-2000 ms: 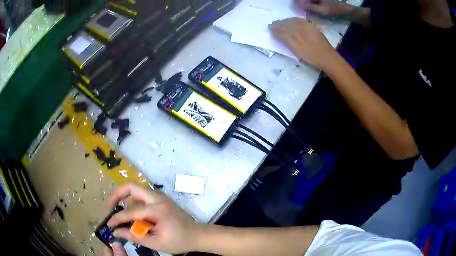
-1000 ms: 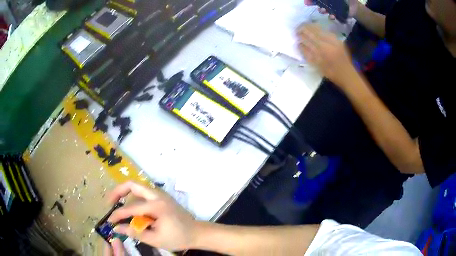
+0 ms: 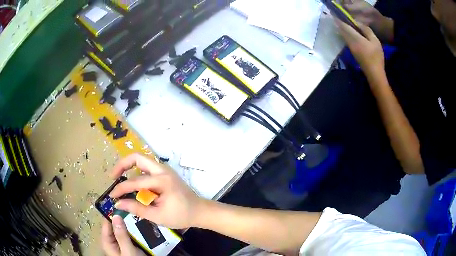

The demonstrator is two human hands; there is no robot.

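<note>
An open power bank unit (image 3: 153,237) lies at the lower left over the brown board. It shows a white cell face with a dark patch, a yellow edge and a dark circuit board end. My left hand (image 3: 119,237), partly cut off by the bottom edge, holds the unit's near side. My right hand (image 3: 159,192) is over the board end, its fingers at the far edge and on the circuit board. An orange hand tool (image 3: 146,197) is held in it. The tool's tip is hidden.
Two open units (image 3: 212,90) with black cables lie on the white bench. Stacked units (image 3: 102,20) stand at the back left, more (image 3: 16,155) at the left edge. Black scraps (image 3: 114,128) lie along the yellow tape. A co-worker's hand (image 3: 367,49) holds a slab at upper right.
The view has shifted, and more of the unit's white face and dark patch shows. My hands stay on the unit. The co-worker's hand has left the papers and is at a dark slab.
</note>
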